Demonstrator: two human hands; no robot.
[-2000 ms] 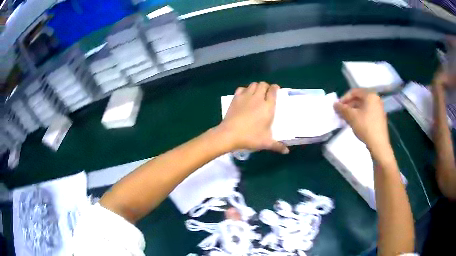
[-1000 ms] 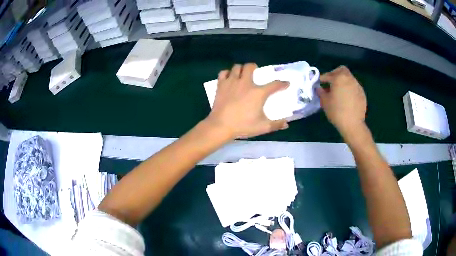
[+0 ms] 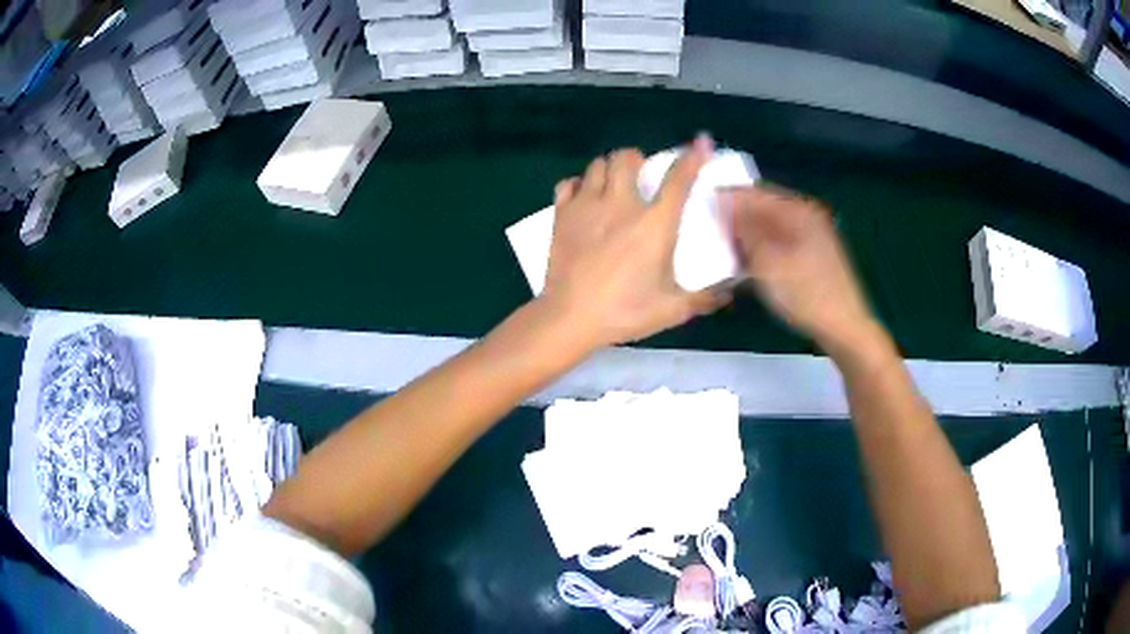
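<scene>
A white retail box (image 3: 530,242) with a smooth white device (image 3: 704,242) at its right end lies over the green belt. My left hand (image 3: 620,248) grips the box from above, its thumb over the white device. My right hand (image 3: 793,254) is blurred at the right end of the device; its fingertips are close to or on it, and whether they hold anything cannot be told. The left hand hides much of the box.
Leaflets (image 3: 642,464) lie below the grey rail (image 3: 483,362), with white cables (image 3: 620,597) and a pinkish object (image 3: 695,592) nearer me. A bag (image 3: 93,434) and narrow packets (image 3: 223,477) are at left. Closed boxes (image 3: 325,155) (image 3: 1031,291) sit on the belt before stacked boxes (image 3: 521,35).
The cable seen at the device's right end is no longer visible. My right hand has moved left against the device, and my left thumb has risen. The boxes on the belt have shifted slightly left.
</scene>
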